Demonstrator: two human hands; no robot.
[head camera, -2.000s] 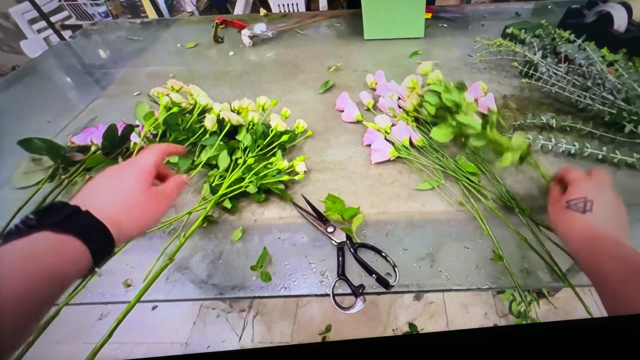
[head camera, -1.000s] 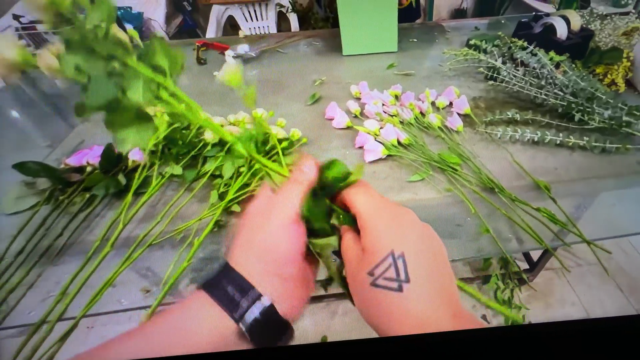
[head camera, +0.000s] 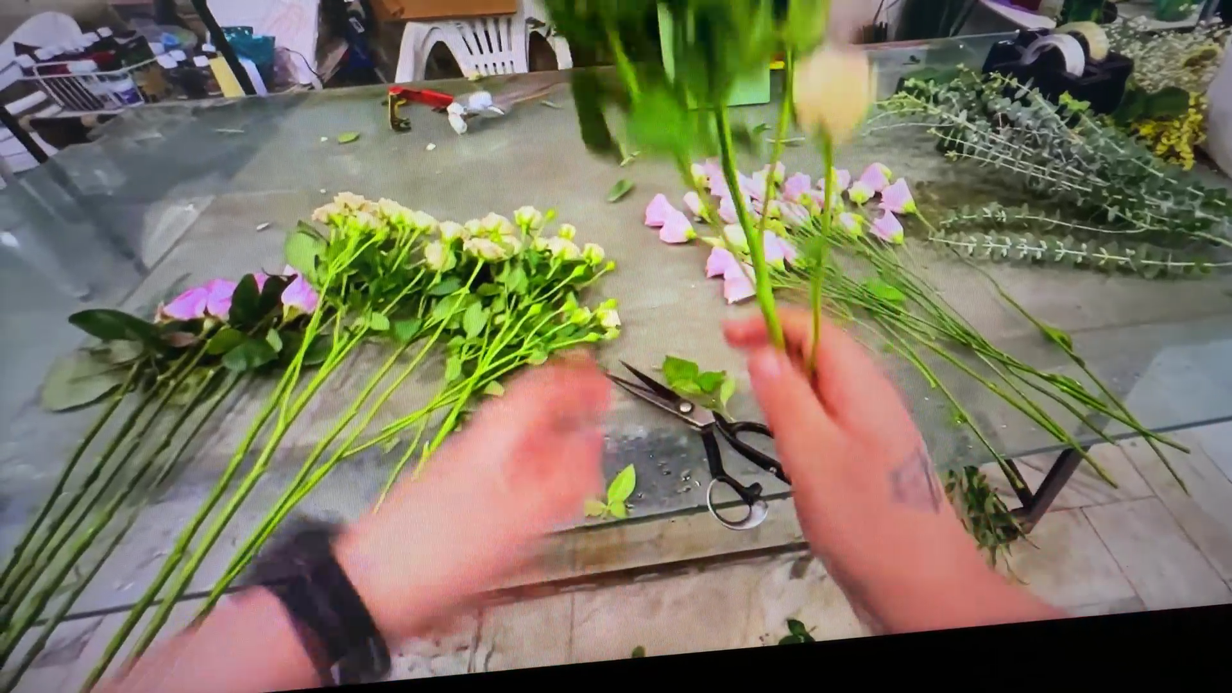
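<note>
My right hand (head camera: 837, 423) is closed around the green stems of a few flowers (head camera: 746, 221) held upright; their leafy tops and a pale bloom are blurred. My left hand (head camera: 520, 472), blurred by motion, is over the lower stems of the cream spray roses (head camera: 491, 241), and whether it touches them is unclear. Between the hands, black-handled scissors (head camera: 707, 423) lie with blades slightly apart beside a leafy sprig (head camera: 698, 378). Pink flowers (head camera: 736, 274) with long stems lie behind my right hand. At the left are purple-pink flowers (head camera: 207, 299) with dark leaves.
Eucalyptus branches (head camera: 1059, 164) and a black tape dispenser (head camera: 1107, 72) stand at the back right of the glass table (head camera: 241, 183). A red-handled tool (head camera: 423, 97) lies at the far edge, with a white plastic chair (head camera: 472, 43) beyond. The table's near edge runs below the scissors.
My hands, together on a leafy stem one second ago, are now apart. The stems are now upright in my right hand, and my left hand has moved away from it.
</note>
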